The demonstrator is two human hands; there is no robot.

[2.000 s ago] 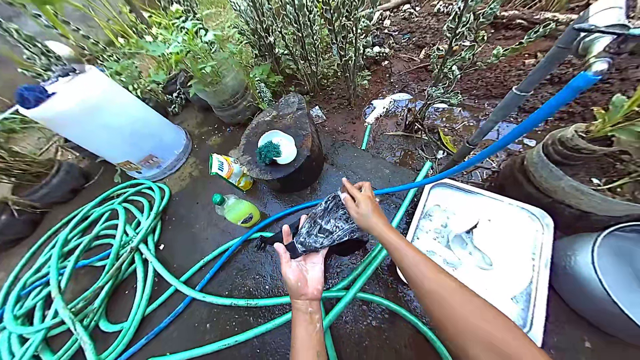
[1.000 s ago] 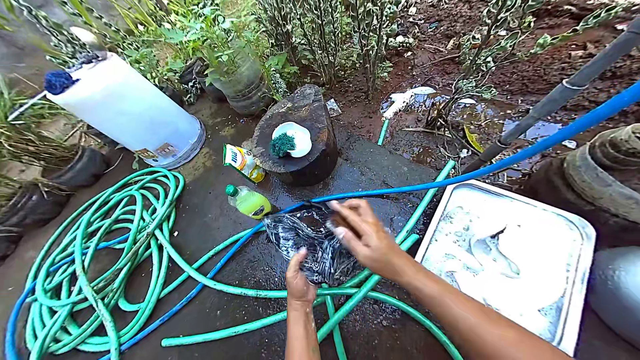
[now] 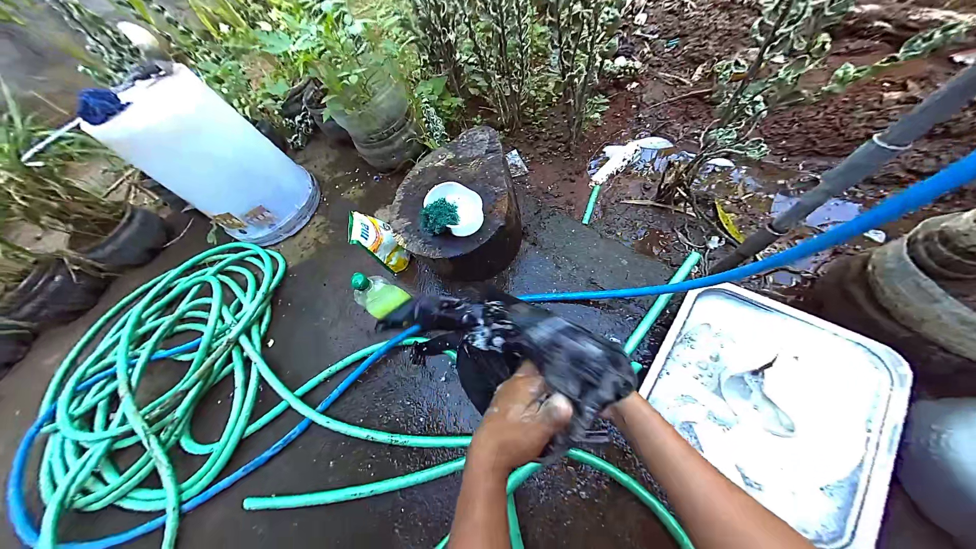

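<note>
A dark, wet, soapy cloth item (image 3: 557, 343), blurred by motion, is bunched between my hands above the wet ground. My left hand (image 3: 526, 415) is closed on its lower part, the thumb pressed over it. My right hand (image 3: 618, 404) is mostly hidden under or inside the dark fabric; only the wrist shows plainly, so its fingers cannot be made out. A plastic bottle of yellow-green liquid (image 3: 383, 298) lies just left of the cloth. To the right stands a white rectangular basin (image 3: 801, 381) of sudsy water with something submerged in it.
Coiled green hose (image 3: 145, 381) covers the left ground. A blue hose (image 3: 762, 267) crosses behind my hands. On a wood stump (image 3: 488, 164) sits a white bowl (image 3: 467, 207) with a green scouring pad (image 3: 440, 216); a packet (image 3: 379, 242) is beside it. A white container (image 3: 206, 152) leans at upper left.
The dark cloth was lower and spread between my hands; it is now lifted and bunched, with my left hand closed on it. My right hand has gone from above the cloth to mostly hidden by it.
</note>
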